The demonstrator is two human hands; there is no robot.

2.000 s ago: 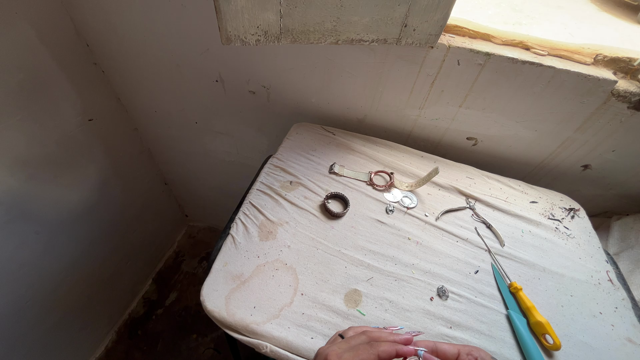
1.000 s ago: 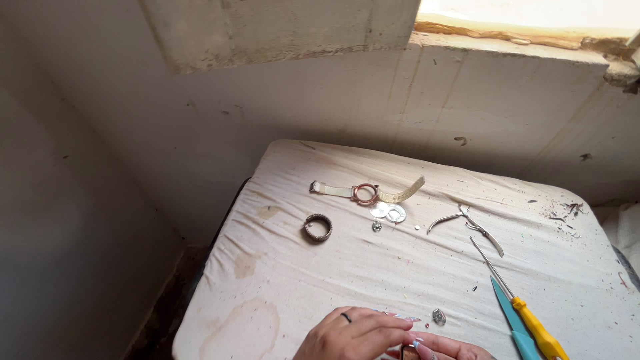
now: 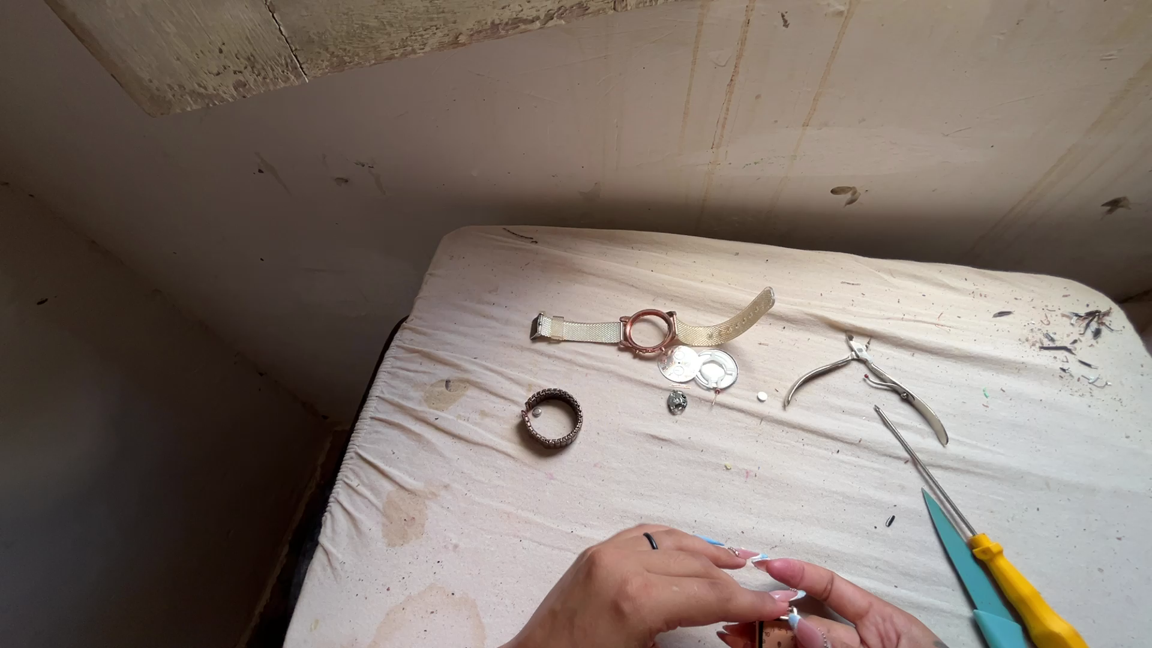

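Note:
At the bottom edge my left hand (image 3: 643, 585), with a black ring on one finger, meets my right hand (image 3: 837, 603). Between their fingertips is a small copper-coloured object (image 3: 776, 634), mostly covered by the fingers. Farther back lies a watch case with no dial inside, copper-coloured (image 3: 649, 332), joined to a pale mesh strap (image 3: 589, 331). Touching or close below it are two overlapping discs (image 3: 679, 364) and a small metal watch part (image 3: 677, 401). A dark coiled bracelet (image 3: 552, 419) stands to the left.
Metal nippers (image 3: 861, 355) lie spread at the right. Nearer are a screwdriver with a yellow handle (image 3: 1026, 589) and a teal knife (image 3: 967, 567). Dark debris (image 3: 1091, 321) is scattered at the far right corner of the cloth-covered surface (image 3: 432, 504). A wall (image 3: 576, 144) rises behind it.
Both hands show more fully than two seconds ago, and the copper-coloured object between them has come into sight. The watch case, bracelet and tools stay in place. The view has shifted.

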